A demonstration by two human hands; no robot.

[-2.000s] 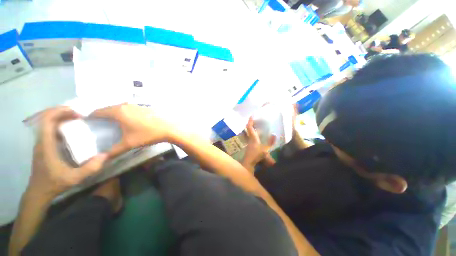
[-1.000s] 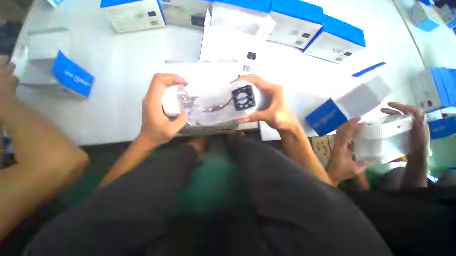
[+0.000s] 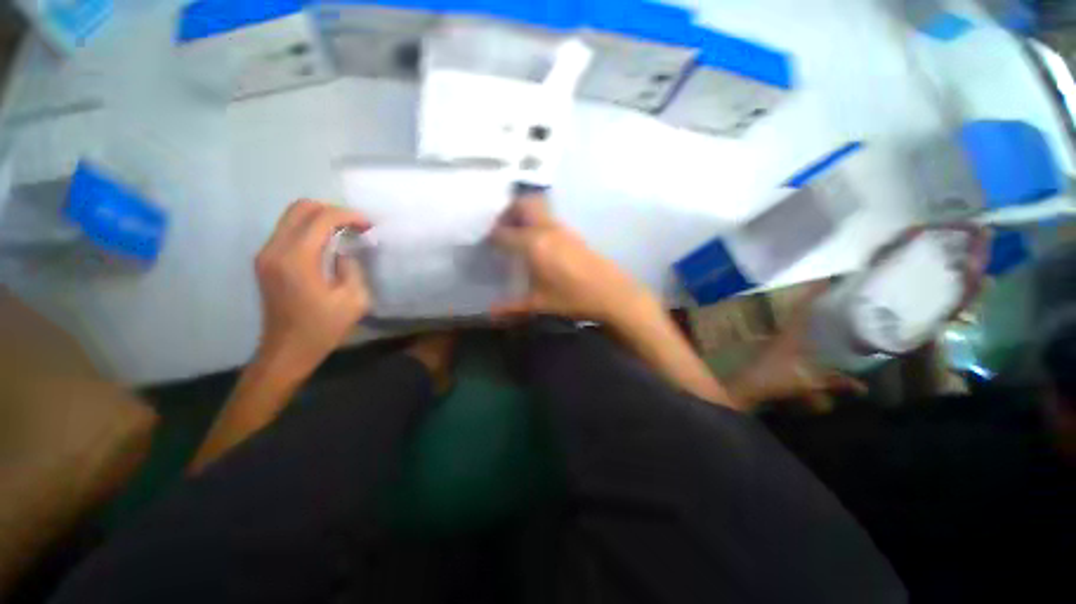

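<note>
A white carton or unit [image 3: 431,254] lies at the table's front edge between my hands; blur hides its details. My left hand [image 3: 313,277] grips a small rounded piece at its left end, with the fingers curled round it. My right hand [image 3: 545,262] is at its right end, thumb and fingers closed on that end near a small dark spot. An open white carton or insert [image 3: 472,112] with small dark pictures stands just behind, with a raised flap on its right.
Blue-topped retail cartons [image 3: 726,85] stand in a row at the back. An open carton [image 3: 802,224] lies at right. A blue flap [image 3: 116,215] shows at left. A person's hands at right hold a round-ended white unit [image 3: 909,295]. Another person's arm is at left.
The view has shifted slightly and blurred. The dark square fan-like part and wires seen between my hands no longer show. The neighbour's white unit has turned its round face up.
</note>
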